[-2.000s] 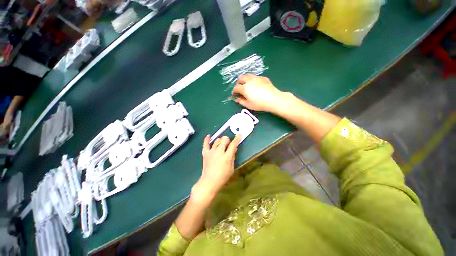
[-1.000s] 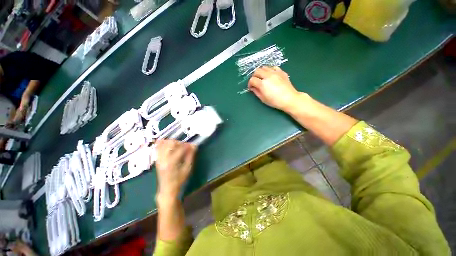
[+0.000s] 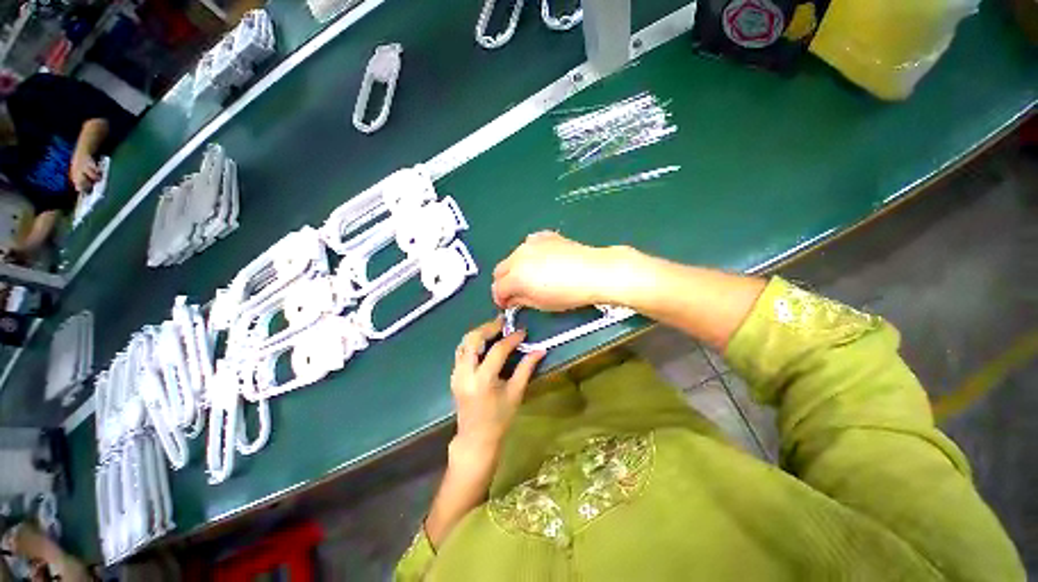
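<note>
A white loop frame [image 3: 566, 337] lies near the bench's front edge, partly hidden under my hands. My left hand [image 3: 487, 375] grips its left end with thumb and fingers. My right hand [image 3: 546, 274] is bent over the same end from above, fingertips together; whether it holds a thin strip is hidden. A pile of thin strips [image 3: 616, 124] lies ahead of my hands, with a few strips [image 3: 620, 182] apart on the near side. Stacked frames with discs [image 3: 403, 293] stand in overlapping rows to the left.
Loose frames [image 3: 137, 455] are bundled at far left. A metal strip [image 3: 501, 123] with a post [image 3: 607, 34] divides the green bench. A single frame [image 3: 378, 88] lies beyond it. A black fan [image 3: 752, 25] and yellow bundle [image 3: 891, 43] stand ahead right. Another person's hand [image 3: 85, 173] shows far left.
My left hand has moved right from the stacked frames and now grips another frame. My right hand has come back from the strip pile to this frame. A few strips now lie apart from the pile.
</note>
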